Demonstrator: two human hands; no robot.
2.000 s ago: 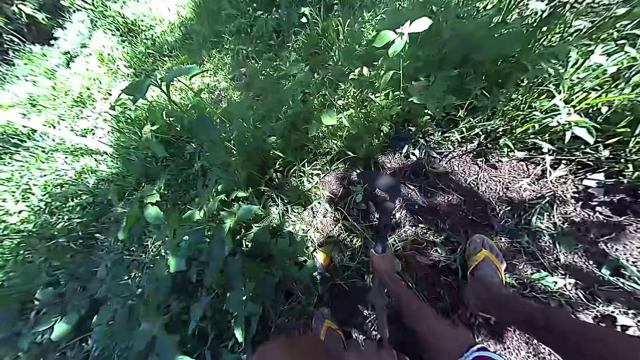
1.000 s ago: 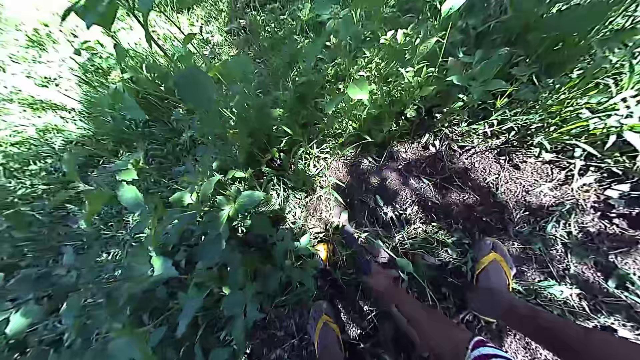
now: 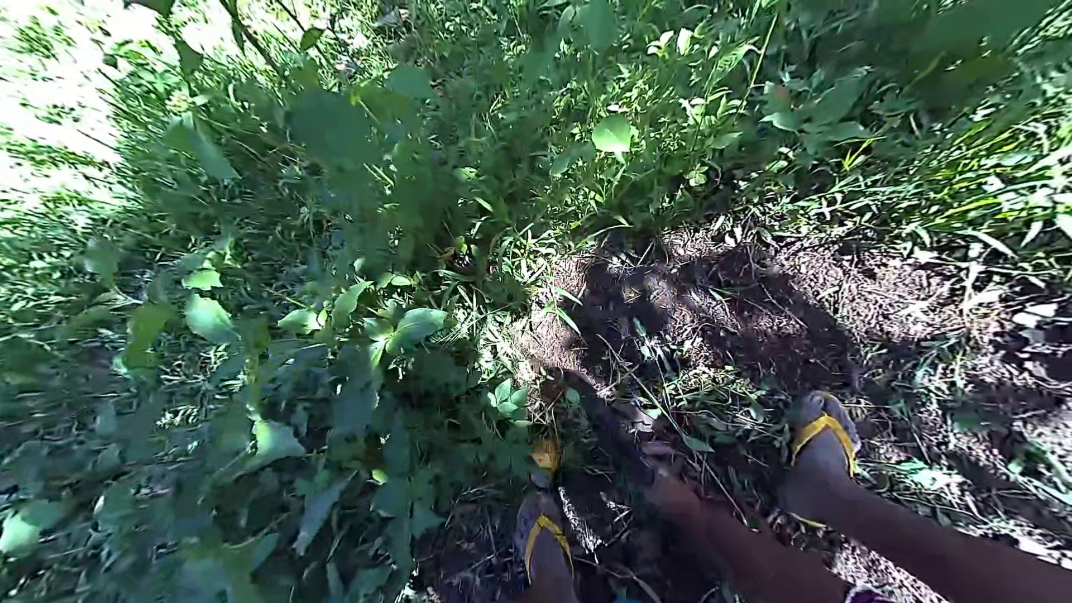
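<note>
My right hand (image 3: 670, 490) is low in the view, right of centre, its forearm coming in from the bottom right. Its fingers are closed around the dark handle of a long tool (image 3: 607, 427), which points up and left over soil and grass. Blur and shade hide the tool's far end and its exact kind. Just left of the hand, a small yellow-orange object (image 3: 545, 456) lies low among the leaves. My left hand is out of view.
My feet wear flip-flops with yellow straps, one foot (image 3: 825, 452) to the right of my hand, the other (image 3: 546, 540) below left. Leafy plants (image 3: 335, 352) crowd the left side. Shaded bare soil (image 3: 737, 310) with dry stalks lies ahead, and taller grass (image 3: 980, 184) stands at the upper right.
The tool pointed nearly straight ahead two seconds ago, its dark head over the soil; it now slants up and left. My right hand has stayed closed on its handle.
</note>
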